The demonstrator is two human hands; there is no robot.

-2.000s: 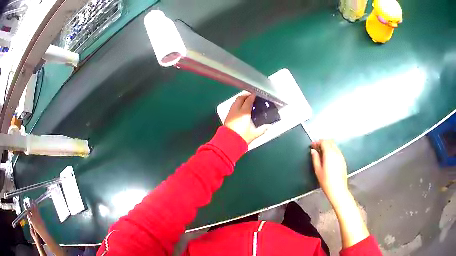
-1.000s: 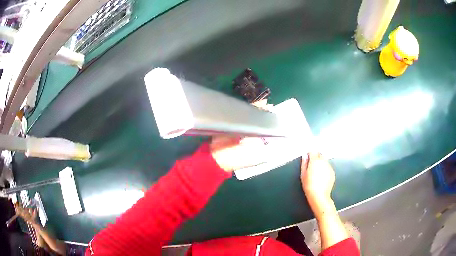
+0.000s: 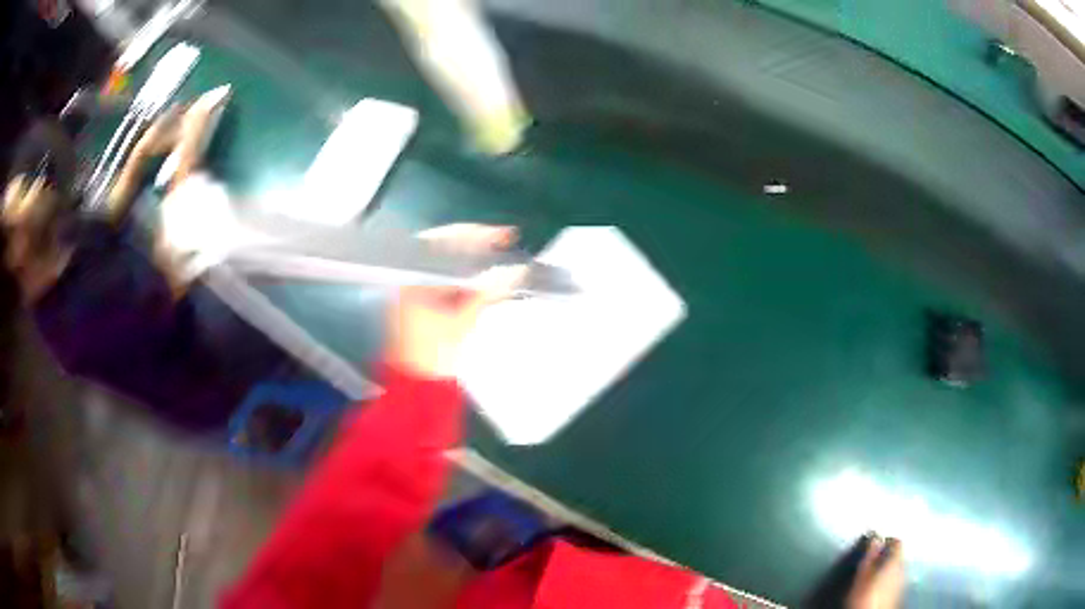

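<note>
The white lamp base (image 3: 583, 345) lies on or just above the green tabletop, left of centre; blur hides which. Its long silver-grey arm (image 3: 345, 248) reaches left to a blurred white end. My left hand (image 3: 434, 321) is closed around the arm close to the base, with fingers showing on its far side. My right hand (image 3: 878, 577) is at the bottom edge on the right, mostly cut off, away from the lamp; its grip is unclear. The black square box (image 3: 955, 349) stands alone on the green top at the right.
Another white base (image 3: 361, 161) lies beyond the lamp arm. A co-worker's dark sleeve (image 3: 131, 321) and hands are at the left. A plastic-wrapped post (image 3: 470, 83) stands at the back. Blue stools (image 3: 280, 422) are below the table edge. A small white piece (image 3: 776, 188) lies at the far side.
The view has swung left. My left hand has moved the lamp left, away from the black box, and grips its arm. My right hand has come away from the base's edge.
</note>
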